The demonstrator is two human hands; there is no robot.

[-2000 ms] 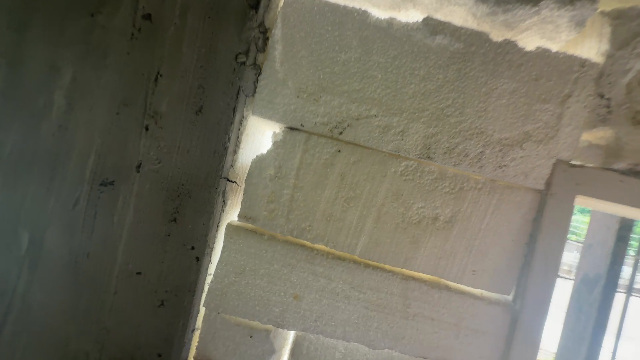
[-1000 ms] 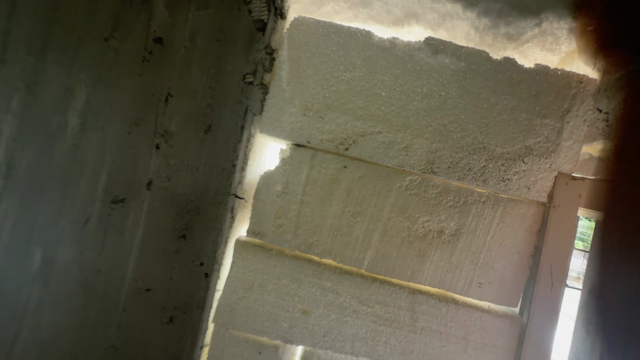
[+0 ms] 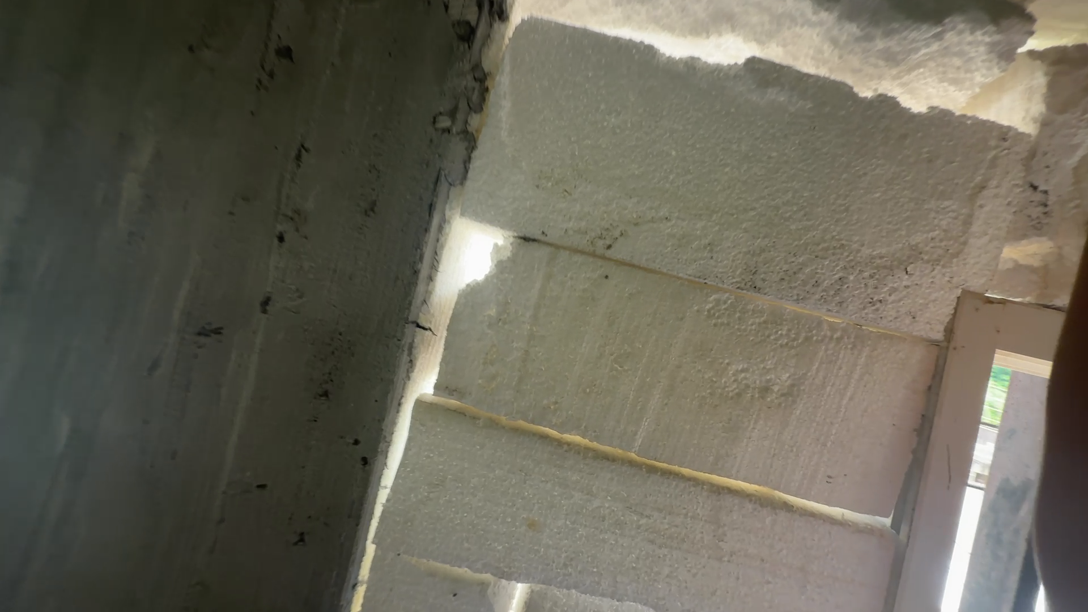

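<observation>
Neither my left hand nor my right hand can be made out. A dark, blurred shape (image 3: 1067, 476) cuts in at the right edge; whether it is part of an arm or something else, I cannot tell. Pale, rough-faced blocks (image 3: 680, 365) fill the middle of the view in tilted courses. Light comes through the gap (image 3: 478, 255) at their left side and along some joints. Above the top block, a ragged edge borders a bright, fibrous-looking or rough pale material (image 3: 816, 42).
On the left stands a large dark, stained surface (image 3: 212, 297), like a concrete column or board, with a crumbled upper edge (image 3: 463, 93). A pale window or door frame (image 3: 943, 459) is at the right, with greenery (image 3: 996, 395) and daylight beyond it.
The dark shape at the right edge is absent in the oldest frame, covers a wide strip one second ago, and is narrower now.
</observation>
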